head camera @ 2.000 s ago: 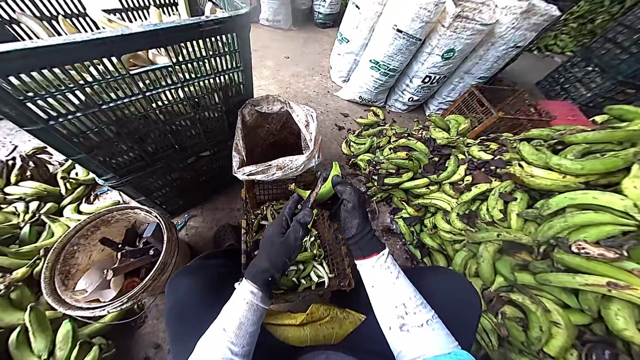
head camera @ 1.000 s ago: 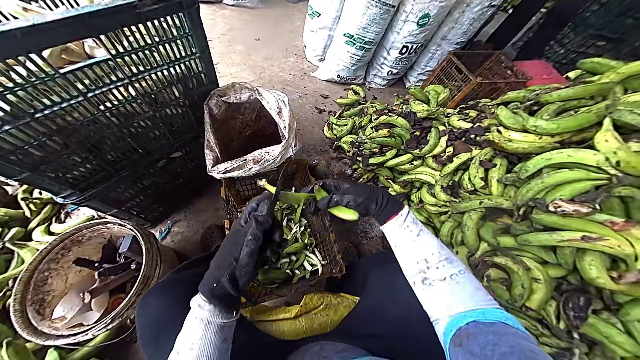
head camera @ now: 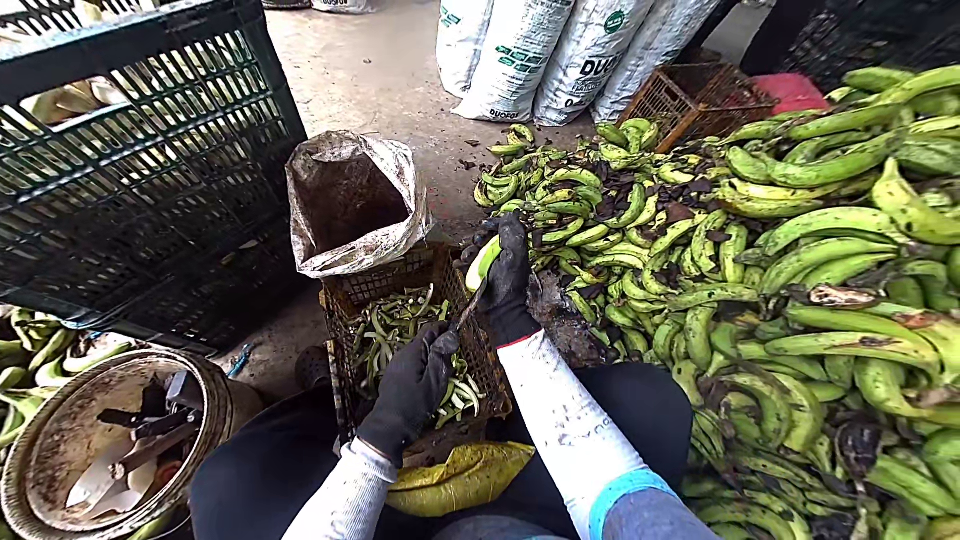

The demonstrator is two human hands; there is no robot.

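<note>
In a dark glove, my left hand (head camera: 412,382) is closed around the handle of a knife (head camera: 471,306), whose blade points up and right toward my other hand. A green plantain (head camera: 484,262) is held by my right hand (head camera: 506,277), also in a dark glove, at the left of its palm, with the blade just below the fruit. Under both hands stands a brown plastic crate (head camera: 457,307) holding green peel strips (head camera: 390,322). An open, dirty white sack (head camera: 416,217) stands just beyond that crate.
A large heap of green plantains (head camera: 825,255) spreads over the right side. Dark stacked crates (head camera: 150,172) stand at the left, above a round tub (head camera: 49,420) with several knives (head camera: 154,446). Filled white sacks (head camera: 517,60) and another brown crate (head camera: 694,105) are at the back.
My hands have drawn apart: the left, with the knife, is lower, and the right has turned upward with the plantain. One second ago the blade lay against the fruit, pointing up.
</note>
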